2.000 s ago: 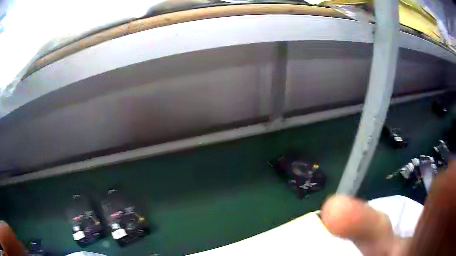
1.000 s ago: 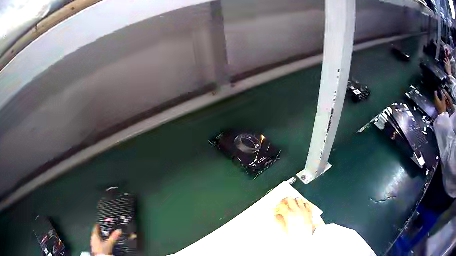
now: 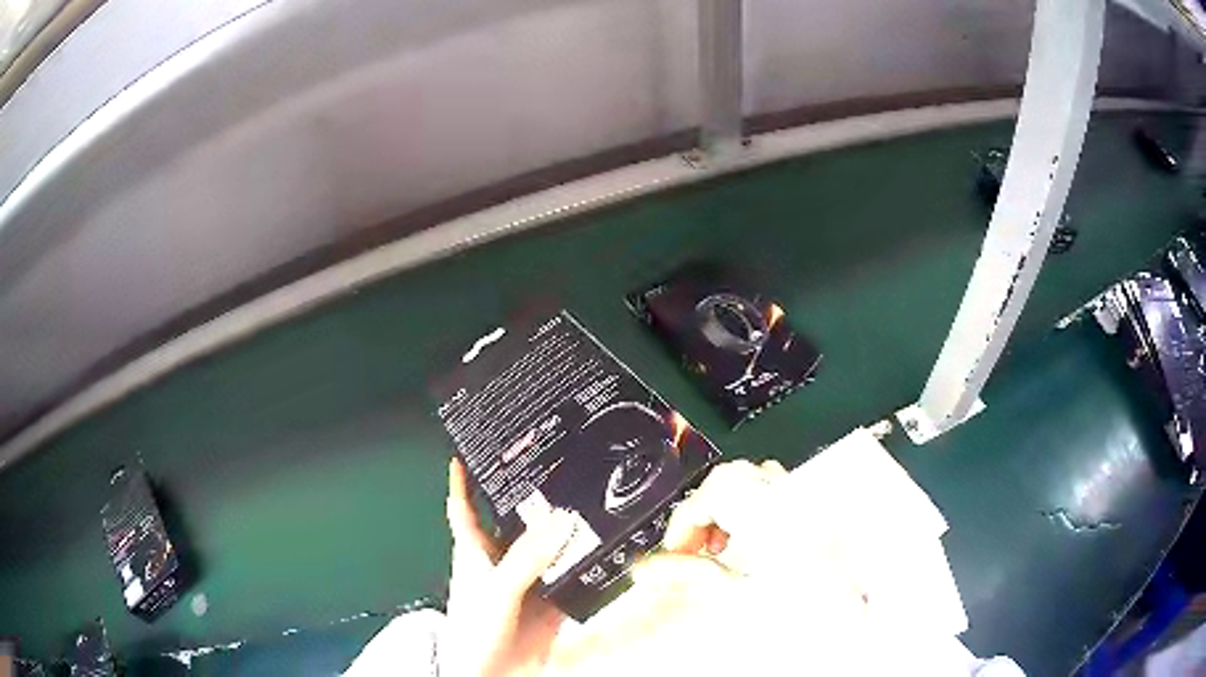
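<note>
A black retail box [image 3: 575, 450] with white print, a ring-like picture and a white label patch is held up over the belt, its printed face towards me. My left hand [image 3: 509, 582] grips its lower left side, thumb on the face near the white patch. My right hand [image 3: 708, 529] is at the box's lower right edge, fingers bent; overexposure hides whether it holds anything. Bright white label sheets [image 3: 873, 529] lie beside and partly behind my right hand.
Another black box lies on the green conveyor [image 3: 331, 450] just behind the held one. More boxes lie at left and far right, with a shiny pile [image 3: 1170, 344]. A white post [image 3: 1012, 251] stands right of the sheets. A grey side guard [image 3: 437, 146] runs behind.
My left hand has raised the box from the left of the belt to the middle, in front of me. My right hand has moved left from the sheets to the box's edge.
</note>
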